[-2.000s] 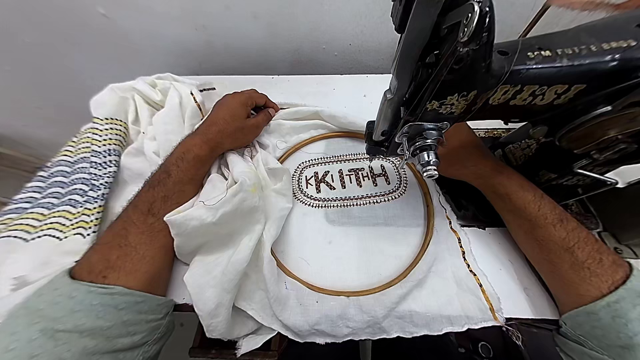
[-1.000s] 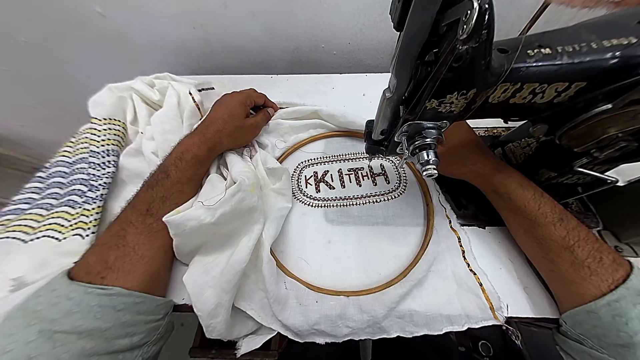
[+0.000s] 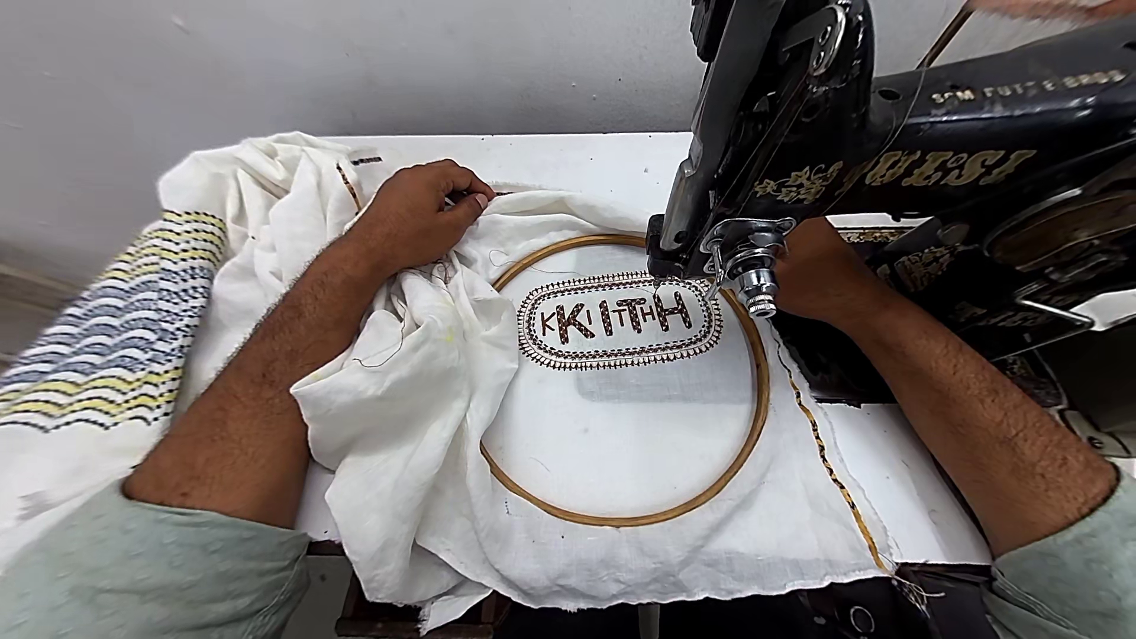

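White cotton cloth (image 3: 621,453) is stretched in a round wooden embroidery hoop (image 3: 757,390) under the head of a black sewing machine (image 3: 799,151). Brown embroidered letters (image 3: 617,318) inside a stitched oval border lie near the hoop's upper part, close to the needle area. At the upper left, my left hand (image 3: 430,213) rests on bunched cloth, fingers curled; its grip on the fabric is unclear. Behind the chrome thread tensioner (image 3: 753,266), my right hand (image 3: 821,275) is at the hoop's right side, its fingers hidden by the machine.
Gathered white fabric (image 3: 417,382) spreads left of the hoop, with a blue and yellow patterned part (image 3: 133,319) at the far left. A white tabletop (image 3: 568,160) lies beneath, against a grey wall (image 3: 355,62). Loose threads hang at the cloth's lower right corner.
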